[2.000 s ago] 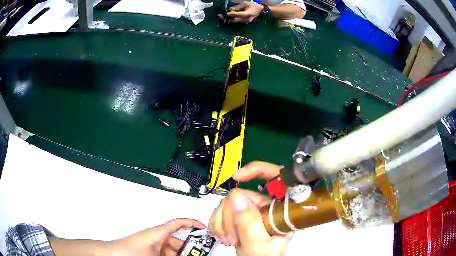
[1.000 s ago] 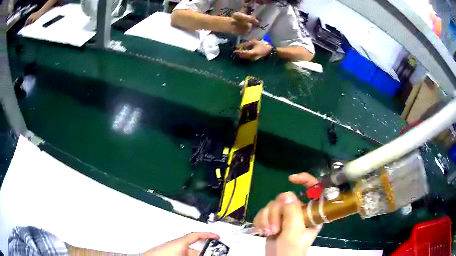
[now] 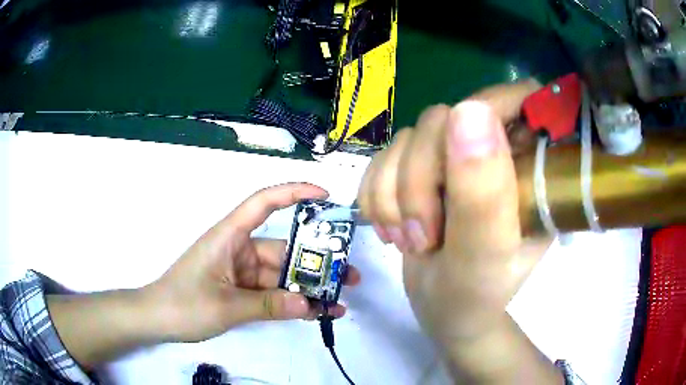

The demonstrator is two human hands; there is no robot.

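My left hand (image 3: 248, 263) holds an open power adapter by its long sides. The adapter's black shell surrounds a circuit board (image 3: 319, 252) with white blobs, a yellow-and-dark transformer (image 3: 310, 262) and a blue part, facing up. A thin black cord (image 3: 329, 334) leaves its lower end. My right hand (image 3: 444, 180) is closed around the front of the amber glue gun (image 3: 632, 184), which has white bands and a red lever (image 3: 554, 107). The gun's pale nozzle (image 3: 342, 214) points left, over the upper end of the board; whether the tip touches the board I cannot tell.
White paper (image 3: 135, 188) covers the near worktop. Beyond it lies a dark green surface (image 3: 135, 68) with a yellow-and-black striped bar (image 3: 368, 90) and black cord bundles (image 3: 282, 116). A red basket (image 3: 666, 308) stands at the right edge. A small black coiled item (image 3: 209, 374) lies at the bottom.
The view has tilted down and closer, so the person opposite is out of view. The whole adapter now shows in my left hand, and the nozzle is over its board.
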